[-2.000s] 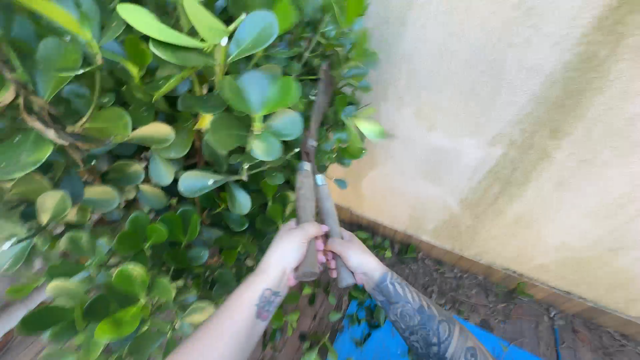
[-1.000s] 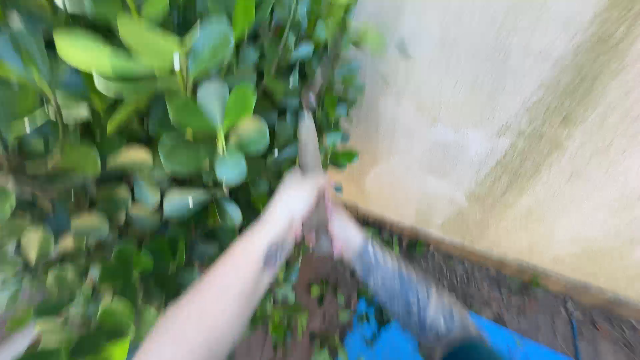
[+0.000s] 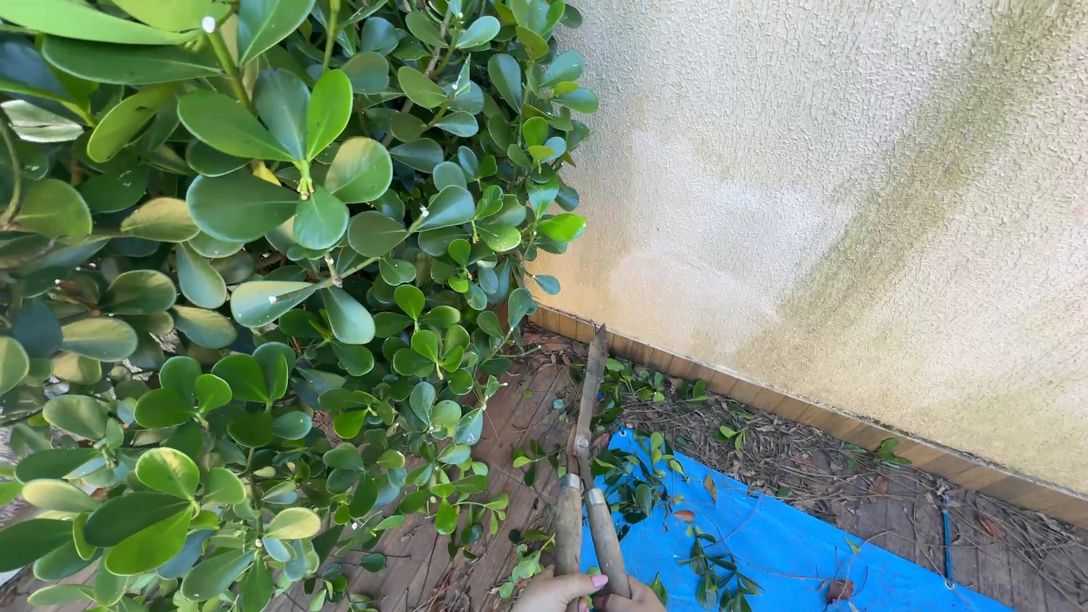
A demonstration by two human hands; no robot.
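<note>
A pair of hedge shears [image 3: 583,442] with wooden handles and rusty blades points away from me at the lower middle, its blades together. My left hand [image 3: 557,592] is closed around the left handle, and my right hand [image 3: 631,598] grips the right one close beside it; both are partly cut off by the bottom edge. Left of the shears stands a dense leafy shrub [image 3: 319,217] with rounded green leaves. Below the blades, cut leafy sprigs [image 3: 633,480] lie on a blue tarp [image 3: 765,544].
A textured, stained wall [image 3: 807,187] rises on the right, with a tiled skirting [image 3: 765,404] at its foot. Dry leaf litter [image 3: 765,446] lies along it on the wooden deck [image 3: 510,416]. A thin blue cord [image 3: 946,535] runs near the tarp's edge.
My hands and the shears have moved down from among the shrub's leaves. The blades now show against the deck and skirting, clear of the foliage.
</note>
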